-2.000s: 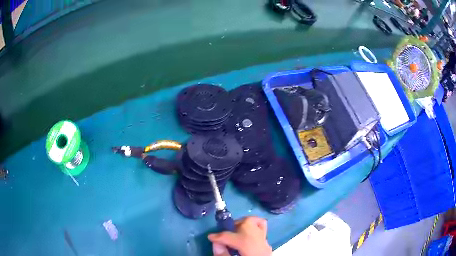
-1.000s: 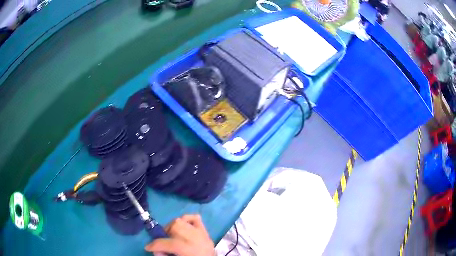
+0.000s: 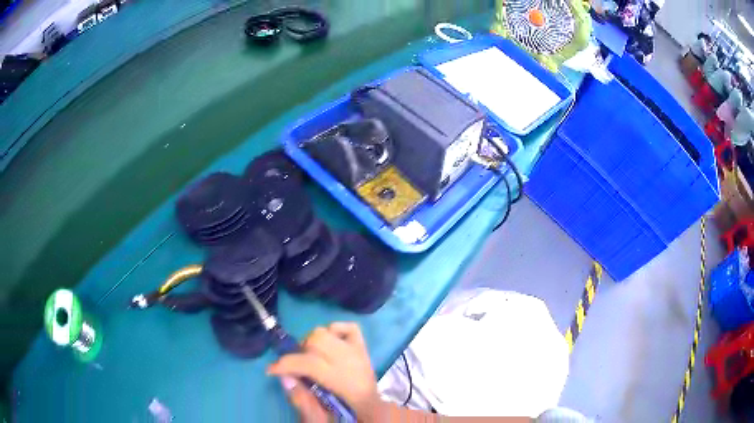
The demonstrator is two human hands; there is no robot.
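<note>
My right hand (image 3: 331,368) holds the soldering iron (image 3: 285,343) by its dark blue grip, near the bench's front edge. Its silver barrel points up and left, with the tip over the front stack of black discs (image 3: 240,256). Whether the tip touches a disc, I cannot tell. More black discs stand stacked behind (image 3: 217,202) and lie overlapping to the right (image 3: 355,273). My left hand is not in view.
Pliers (image 3: 178,285) with a yellow-orange handle and a green solder wire spool (image 3: 68,322) are left of the discs. A blue tray (image 3: 397,240) holds the soldering station (image 3: 422,116) and a yellow-brown sponge (image 3: 388,193). Behind are a second blue tray (image 3: 541,124) and a fan (image 3: 537,25).
The view has turned right, so the discs and tray appear further left than two seconds ago. My right hand keeps hold of the iron, its tip still over the front stack.
</note>
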